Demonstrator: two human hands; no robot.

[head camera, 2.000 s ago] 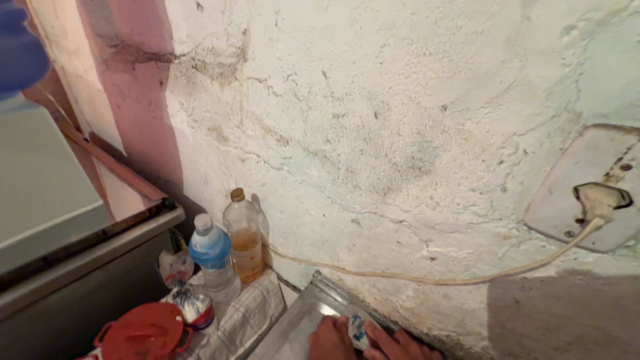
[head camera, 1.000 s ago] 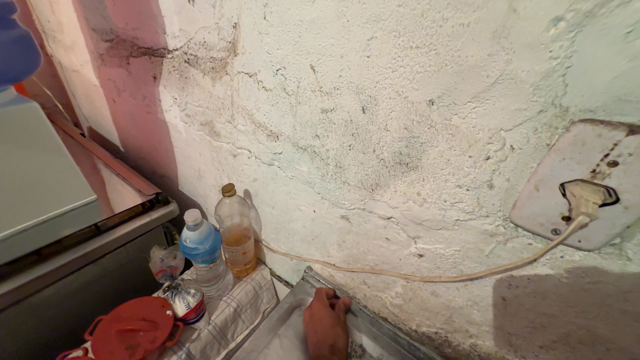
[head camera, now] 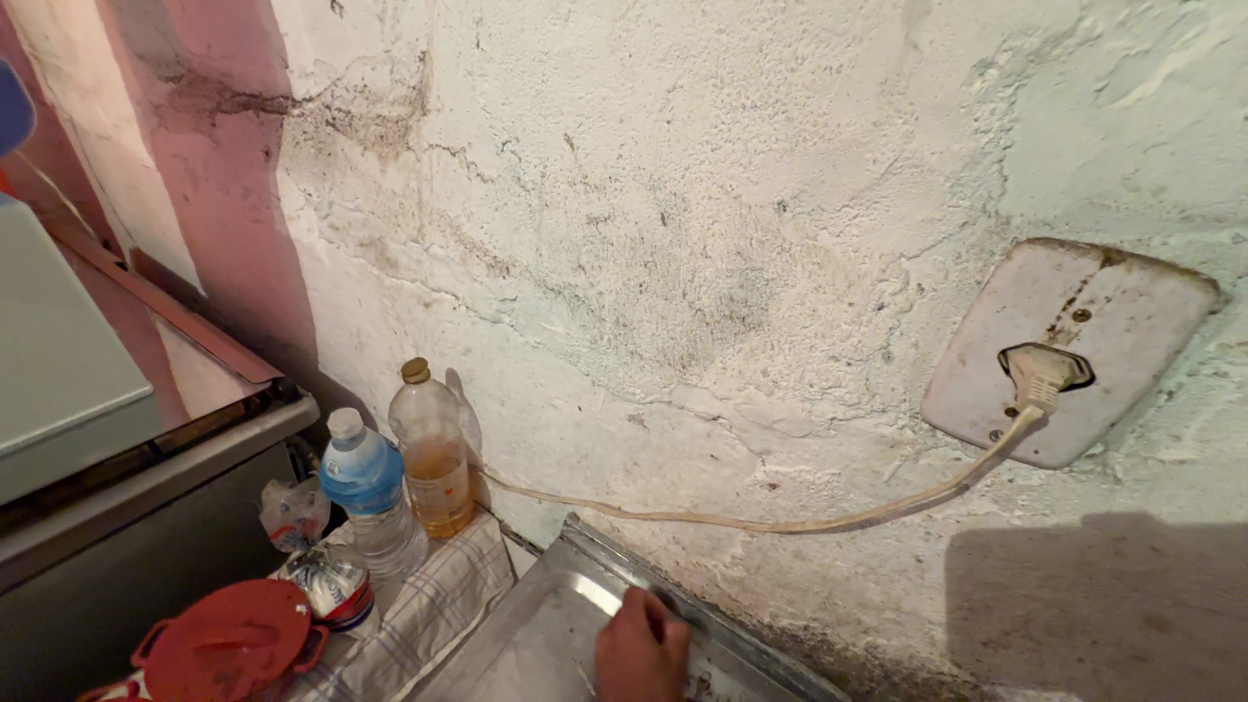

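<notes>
At the bottom of the head view one hand shows, which looks like my left hand (head camera: 643,645). Its fingers are curled down at the raised back rim of a shiny metal worktop (head camera: 546,609). Whether something small is inside the fingers cannot be told. My right hand is out of view. Left of the worktop, a clear plastic bottle with amber liquid (head camera: 439,480) and a water bottle with a blue label (head camera: 363,478) stand upright on a checked cloth (head camera: 444,585).
A red lidded pot (head camera: 229,639) and knotted plastic bags (head camera: 327,583) sit at lower left, beside a dark appliance (head camera: 146,556). A cable (head camera: 741,525) runs low along the rough wall (head camera: 624,244) to a plug in the wall socket plate (head camera: 1072,351).
Two seconds ago both hands were together at the worktop with a small pale and blue item between them. The right hand has left the view, and that item no longer shows.
</notes>
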